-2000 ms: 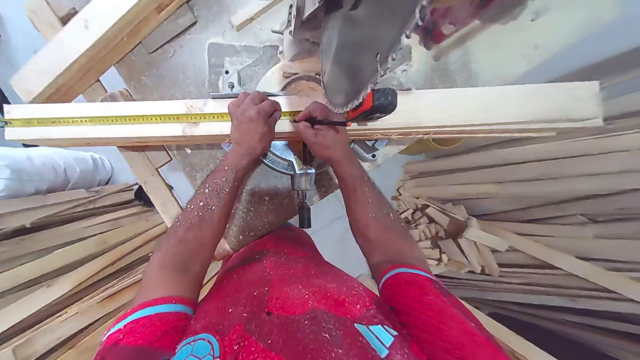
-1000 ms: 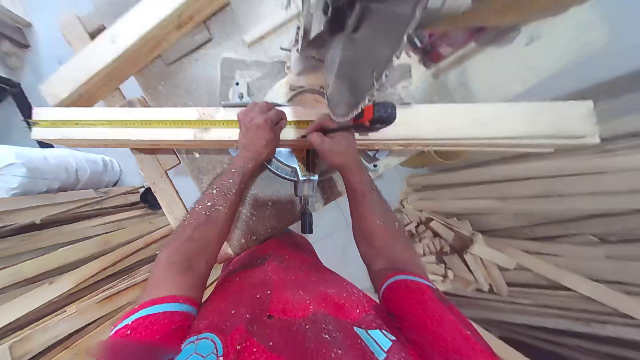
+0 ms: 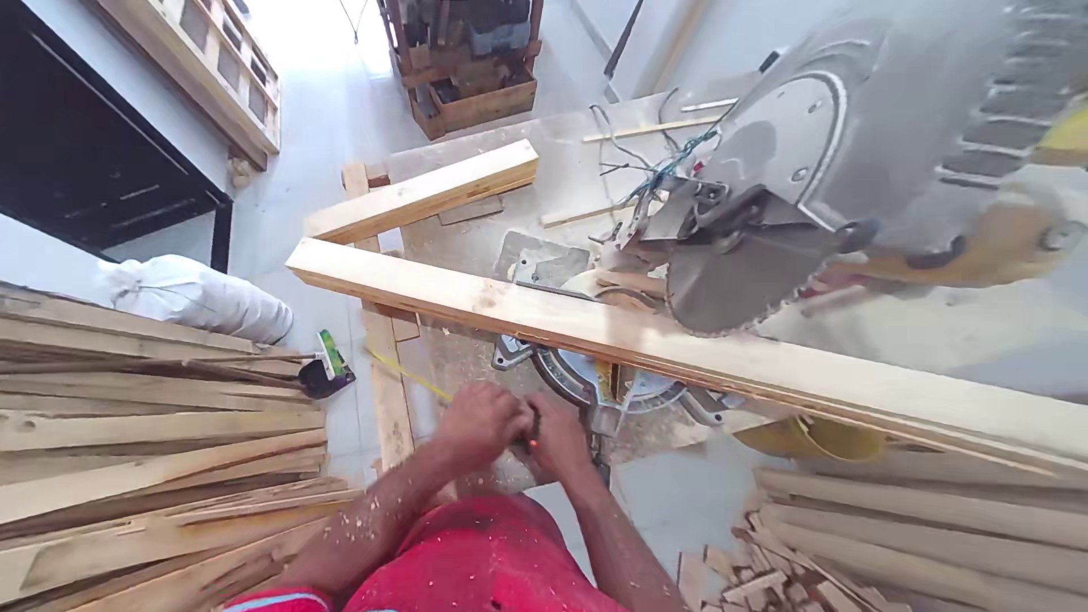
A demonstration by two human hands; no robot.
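My left hand [image 3: 483, 422] and my right hand [image 3: 557, 435] are close together in front of my body. The yellow blade of a tape measure [image 3: 410, 375] runs out to the left from my left hand. A small dark thing with an orange spot, probably the tape's case, shows at my right hand's fingers. Beyond my hands a long stack of pale wooden boards [image 3: 544, 311] lies across the miter saw's base [image 3: 633, 399]. The saw's toothed blade [image 3: 735, 280] is just behind and above the boards, partly under its grey guard.
A shorter timber [image 3: 425, 194] lies at the back left. Wooden slats are piled on the left [image 3: 161, 425] and right [image 3: 918, 518], with offcuts [image 3: 765, 578] at the lower right. A white sack [image 3: 200, 297], a broom head [image 3: 327, 365] and a yellow bucket [image 3: 816, 438] are nearby.
My hands have left the boards and come together nearer my body. The tape blade, earlier stretched along the boards, is off them. The view has swung left.
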